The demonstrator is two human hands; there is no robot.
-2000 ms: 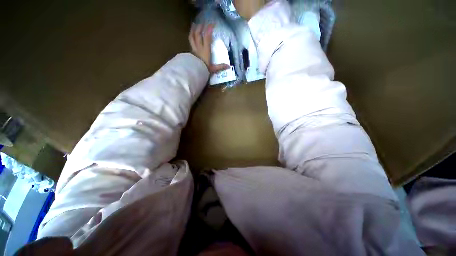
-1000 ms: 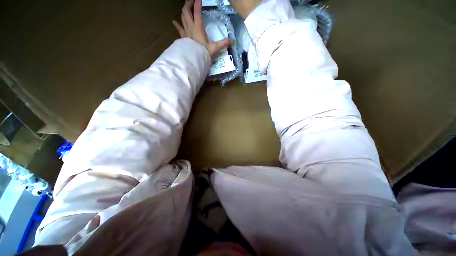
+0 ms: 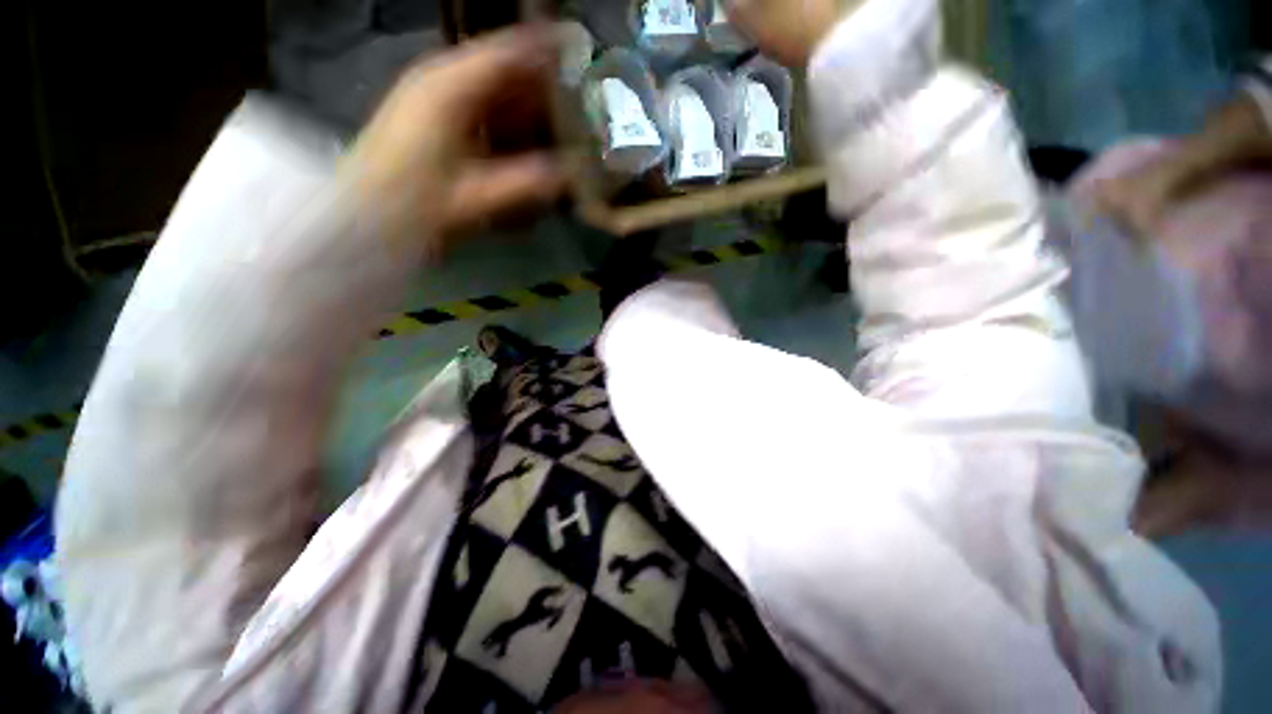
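Note:
A cardboard carton (image 3: 698,205) stands at the top centre, seen from above and cut off by the top edge. Several white security cameras (image 3: 695,128) in clear bags stand in rows inside it, with small labels on their ends. My left hand (image 3: 453,140) is blurred, just left of the carton's left wall, with thumb and fingers apart and nothing visible between them. My right hand (image 3: 791,25) is over the carton's right side at the top edge, partly cut off, and its fingertips are unclear.
A dark brown carton (image 3: 154,126) is at the upper left. Yellow-black tape (image 3: 516,297) crosses the grey floor. Another person's arm (image 3: 1158,181) is at the right. Loose white camera parts (image 3: 35,593) are at the lower left edge.
The large carton interior I was leaning into no longer fills the view. The bagged cameras look smaller and farther away. My left hand has come off the bagged camera and moved left.

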